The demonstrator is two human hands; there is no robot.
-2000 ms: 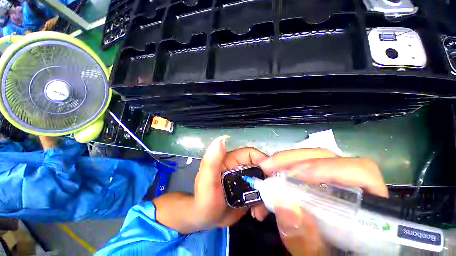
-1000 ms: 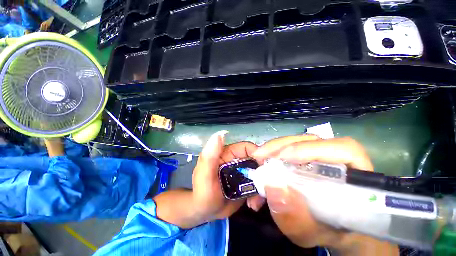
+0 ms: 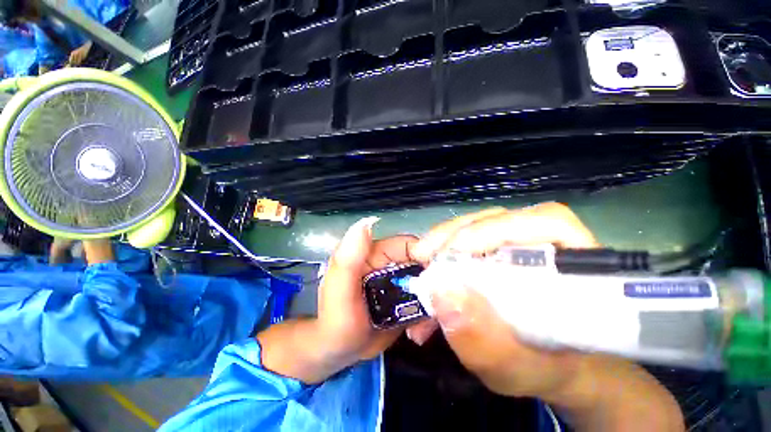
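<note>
My left hand (image 3: 342, 299), bare with a blue sleeve, holds a small rounded-square black device housing (image 3: 390, 297) with a silver rim by its edges. My right hand (image 3: 499, 337) holds a translucent white glue dispensing syringe (image 3: 583, 308) with a bright green rear adapter (image 3: 750, 327). The syringe points left, and its small blue tip (image 3: 404, 283) is at the upper inside of the housing. Whether the tip touches the surface cannot be told. A slim pale switch (image 3: 534, 256) with a black plug lies along the barrel.
Stacked black blister trays (image 3: 406, 143) stand in front, with a white housing part (image 3: 634, 59) and a dark shiny-outlined part (image 3: 748, 63) in pockets. A lime-green fan (image 3: 95, 160) is at left, near an orange-and-white labelled item (image 3: 271, 211). Another person's blue sleeve (image 3: 127, 316) is at left.
The syringe has swung more level, with its green rear end now further into view. Both hands and the housing have shifted slightly left and up. The white paper on the bench no longer shows.
</note>
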